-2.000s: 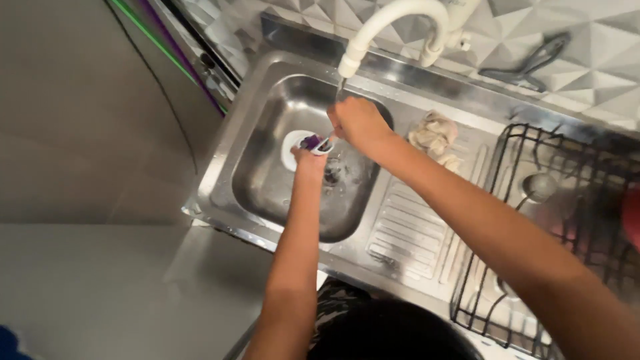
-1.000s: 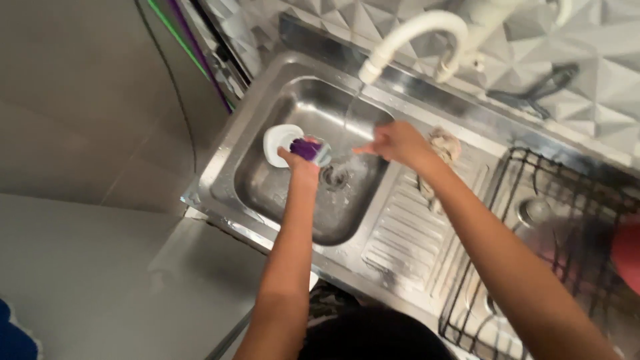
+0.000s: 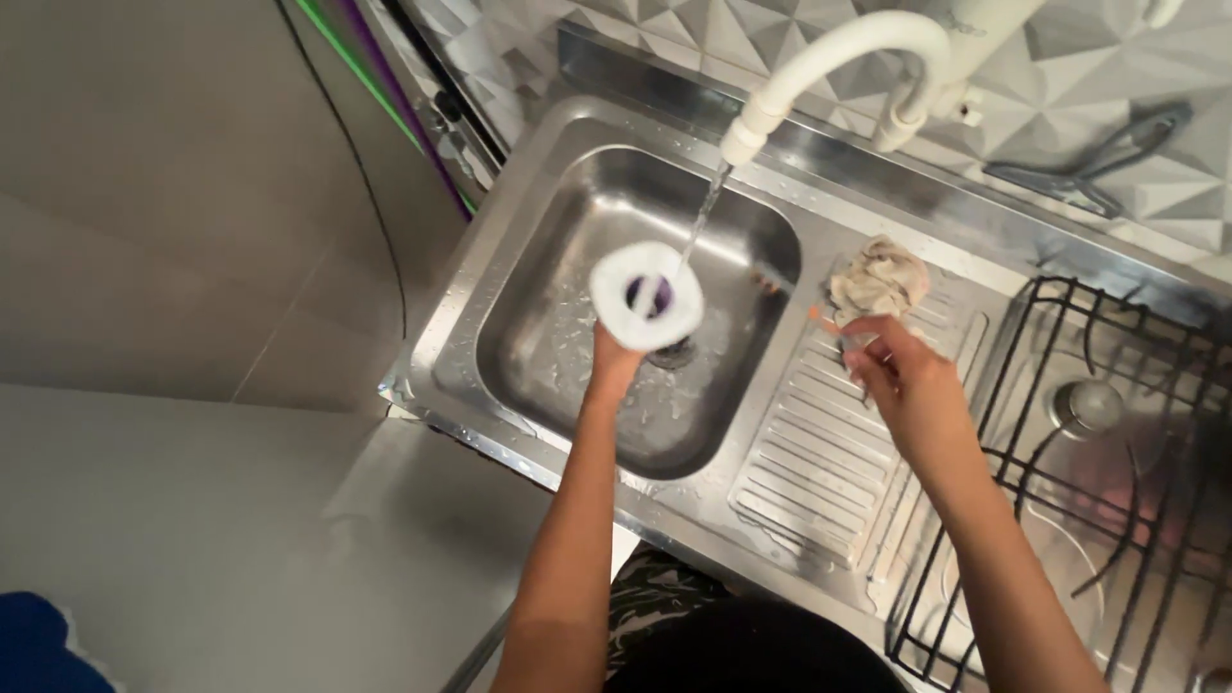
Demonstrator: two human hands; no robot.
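My left hand (image 3: 616,354) holds a white cup-like piece with a purple inside (image 3: 647,294) over the stainless steel sink basin (image 3: 539,318); its fingers are mostly hidden under the piece. Water runs from the white curved faucet (image 3: 746,140) onto or just behind its rim. Over the ribbed drainboard, my right hand (image 3: 890,361) pinches a small, thin object with an orange tip (image 3: 823,320); what it is I cannot tell. A crumpled beige cloth (image 3: 881,279) lies just beyond that hand.
A black wire stove grate (image 3: 1001,452) stands right of the drainboard (image 3: 808,481). A grey-handled tool (image 3: 1097,178) lies against the tiled wall at the back right. Small orange-brown scraps (image 3: 767,281) cling to the basin's right wall. Green and purple poles (image 3: 385,96) lean at the left.
The white piece has turned, its round opening now facing up under the faucet. My right hand has moved right from the basin to over the drainboard.
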